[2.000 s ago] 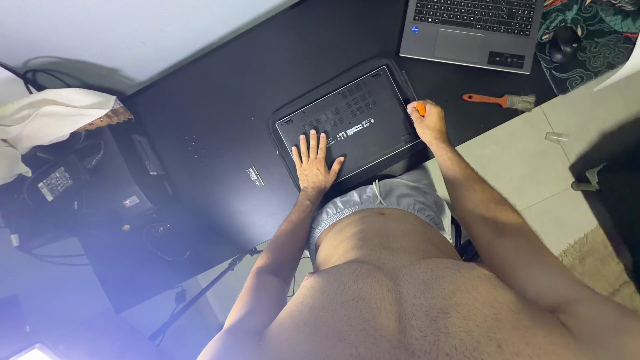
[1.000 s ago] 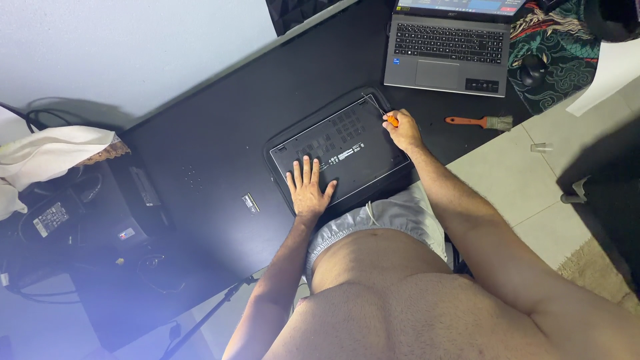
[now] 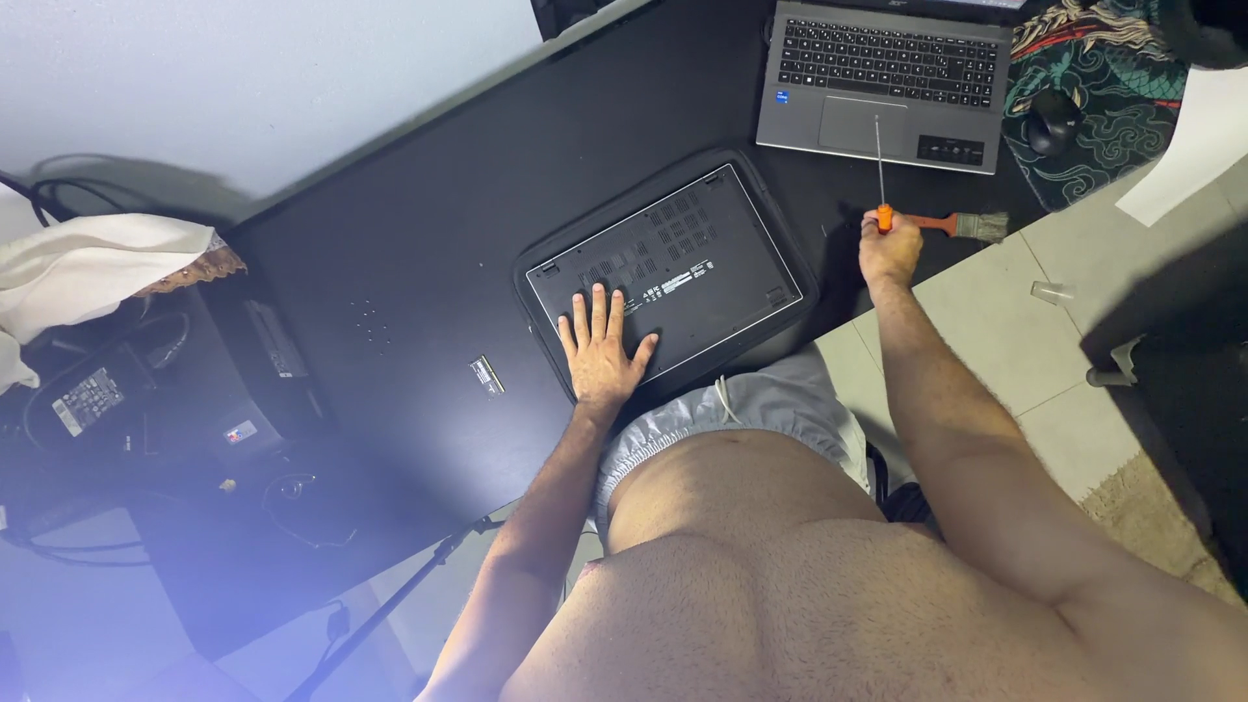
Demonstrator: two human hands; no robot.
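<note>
A black laptop (image 3: 721, 292) lies bottom side up on a black padded sleeve (image 3: 792, 219) on the dark desk. My left hand (image 3: 600, 356) rests palm down on its lower left part, fingers spread, holding nothing. Off the laptop's right side, my right hand (image 3: 891, 252) grips a screwdriver by its orange handle (image 3: 884, 216). The thin shaft points away from me, its tip over the touchpad of an open grey laptop (image 3: 799, 122). A paintbrush (image 3: 980, 226) with an orange handle lies just behind that hand. Left of the black laptop are a memory module (image 3: 486, 375) and several small screws (image 3: 372, 327).
A mouse (image 3: 1053, 122) sits on a patterned mat (image 3: 1111, 146) at the upper right. On the left are a power adapter (image 3: 90, 400), cables and a white cloth (image 3: 97, 258). The desk's near edge runs beside my body, with floor tiles (image 3: 985, 317) beyond it.
My right hand has moved away from the black laptop's right edge to beside the paintbrush, with the screwdriver still in it. The left hand stays flat on the laptop.
</note>
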